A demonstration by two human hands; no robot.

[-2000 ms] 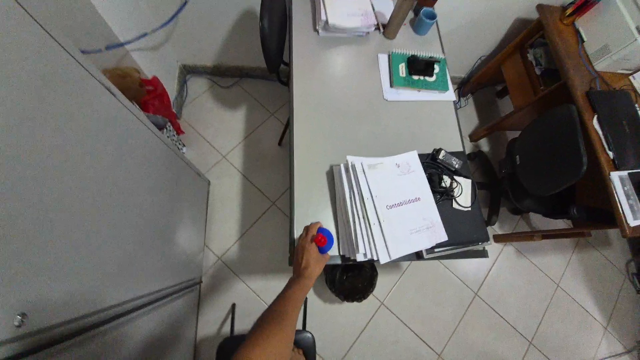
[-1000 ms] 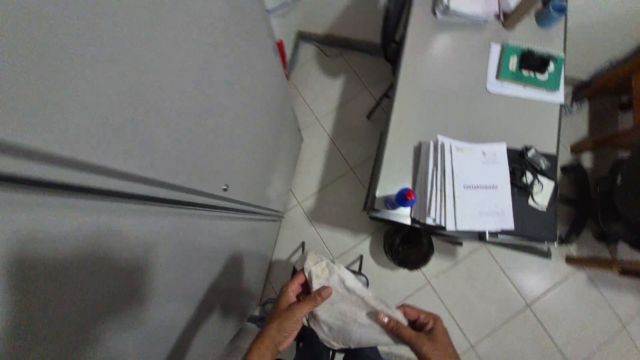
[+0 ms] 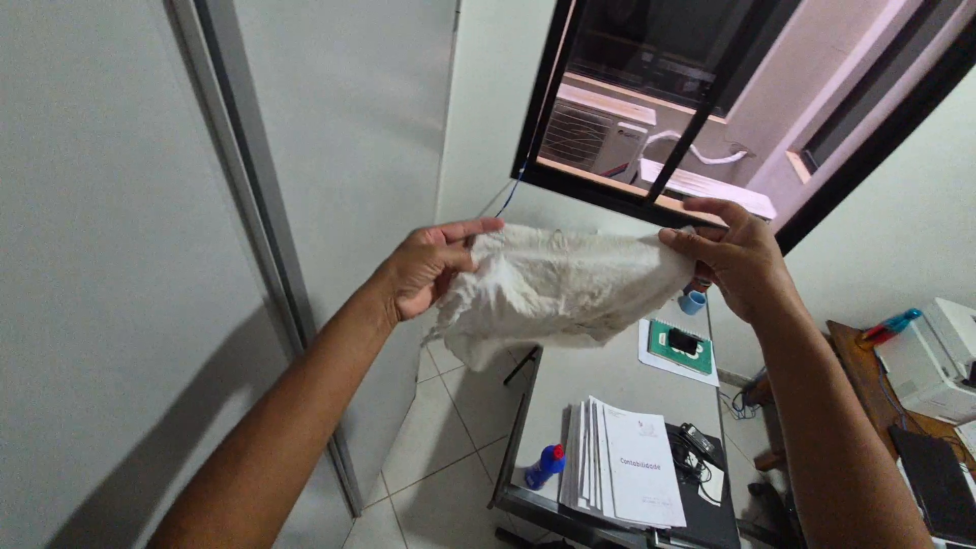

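Observation:
A crumpled white cloth (image 3: 564, 286) hangs stretched between both hands, above the far part of the desk. My left hand (image 3: 427, 271) pinches its left upper corner between thumb and fingers. At the right upper corner, my right hand (image 3: 724, 255) grips the cloth, with the index finger raised. Below, a blue plastic bottle with a red cap (image 3: 545, 467) stands on the near left corner of the grey desk (image 3: 560, 381), touched by neither hand. Beside the bottle lies a stack of papers (image 3: 640, 465).
A grey metal cabinet (image 3: 366, 137) rises at the left. Behind the cloth is a black-framed window (image 3: 587, 194). The desk also bears a green notebook (image 3: 671, 354), a blue mug (image 3: 692, 303) and a black power adapter (image 3: 695, 440). A white printer (image 3: 926, 366) stands at the right.
The left hand has let go of the blue bottle seen in the oldest frame. Both hands, one second ago low with the cloth bunched, now hold it raised and spread. The view has tilted up.

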